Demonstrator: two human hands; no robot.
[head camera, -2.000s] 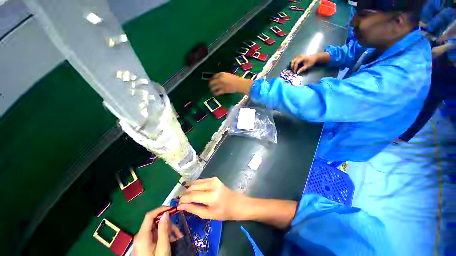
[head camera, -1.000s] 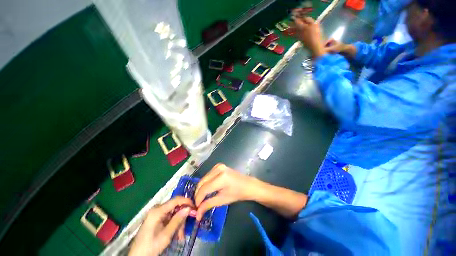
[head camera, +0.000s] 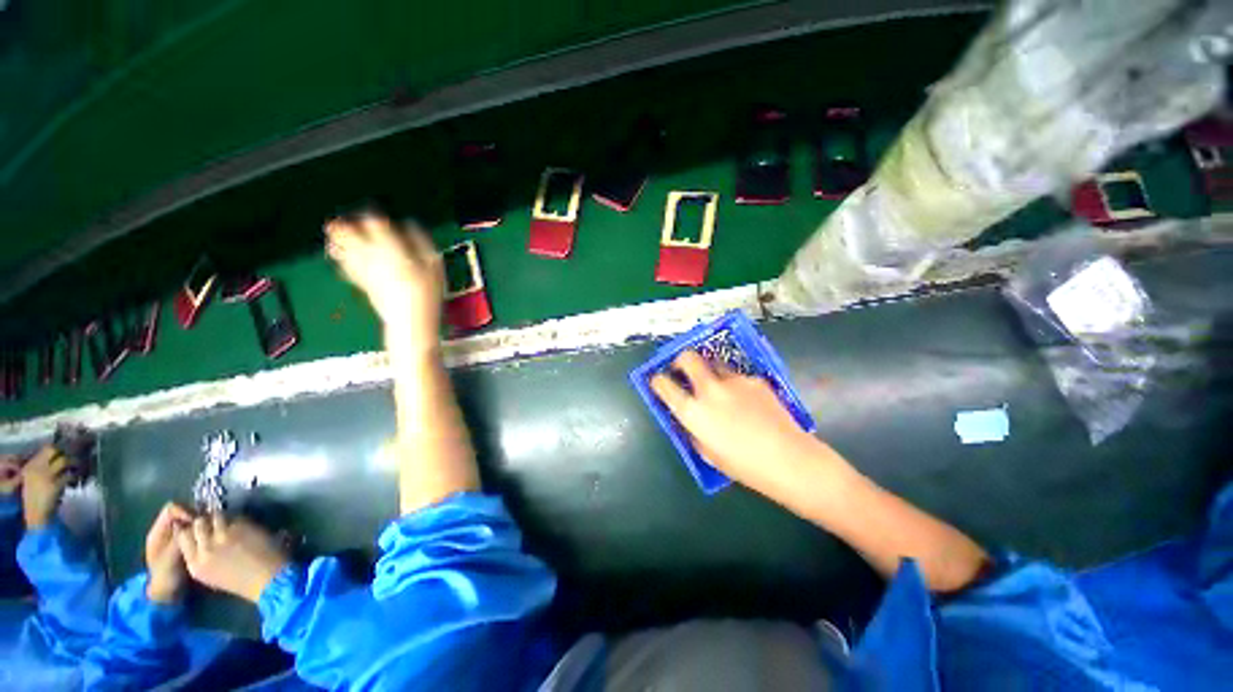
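My left hand (head camera: 385, 264) is stretched out over the green belt and blurred; a dark spot shows at its fingertips, and I cannot tell whether it holds anything. My right hand (head camera: 730, 412) is over the blue parts tray (head camera: 705, 468), its fingers down at the silver metal parts (head camera: 721, 352); whether it pinches one is hidden. A phone housing (head camera: 468, 310) with red lower part and light frame lies on the belt just right of my left hand. Two similar housings, one (head camera: 552, 238) and another (head camera: 683, 264), lie farther right.
A wrapped post (head camera: 933, 176) rises right of the tray. A clear bag (head camera: 1082, 358) and pale slip (head camera: 982, 425) lie on the bench at right. At left, another worker's hands (head camera: 223, 552) are beside a loose metal pile (head camera: 214, 466). More dark housings lie along the belt (head camera: 609, 277).
The view has swung left. My hands, earlier together at a red piece over the tray, are now apart: the left out over the belt, the right in the tray.
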